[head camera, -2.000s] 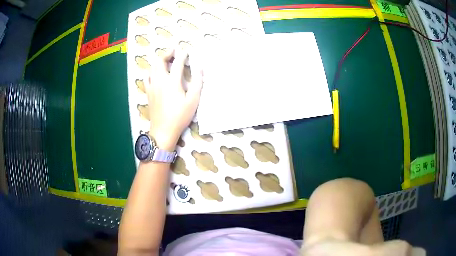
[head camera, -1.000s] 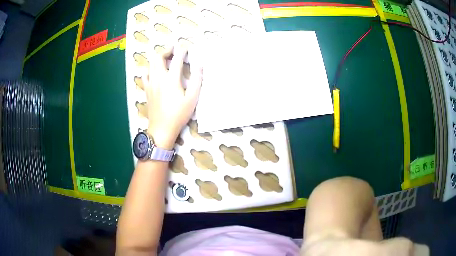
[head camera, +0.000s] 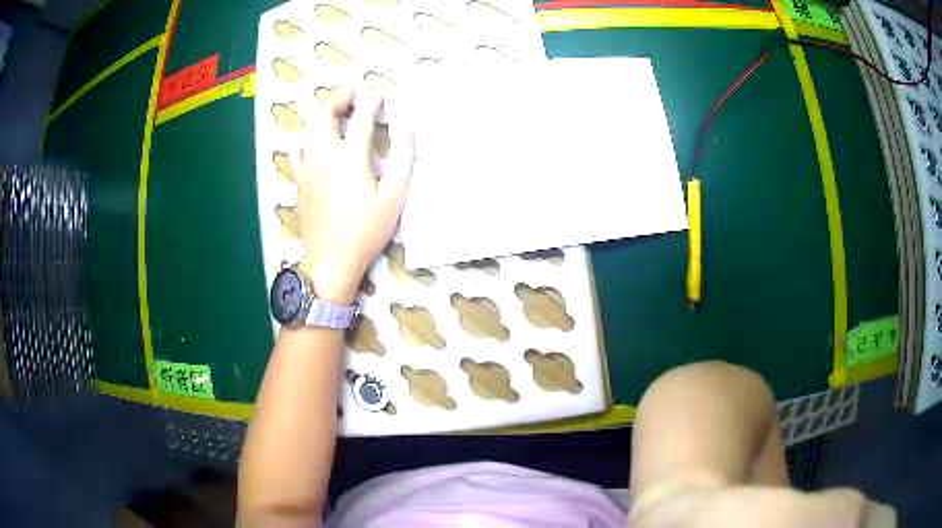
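A white foam tray (head camera: 444, 356) with rows of tan eared cutouts lies on the green mat. One speaker unit (head camera: 370, 393) with a silver-white rim sits in a cutout at its lower left. A blank white sheet (head camera: 537, 160) covers part of the tray and overhangs its right side. My left hand (head camera: 354, 175), with a watch on the wrist, rests on the tray at the sheet's left edge, fingers apart, nothing seen in it. My right arm is bent at the lower right; its blurred hand (head camera: 816, 510) is cut off by the bottom edge.
A yellow test probe (head camera: 694, 242) on a red and dark wire lies right of the sheet. Filled foam trays (head camera: 909, 206) are stacked at the right edge. Clear ridged plastic trays (head camera: 46, 278) are stacked at the left. Yellow and red tape and labels mark the mat.
The view has shifted slightly, moving the whole scene a little left and up. My left hand stays in place on the tray, and the sheet and probe keep their places.
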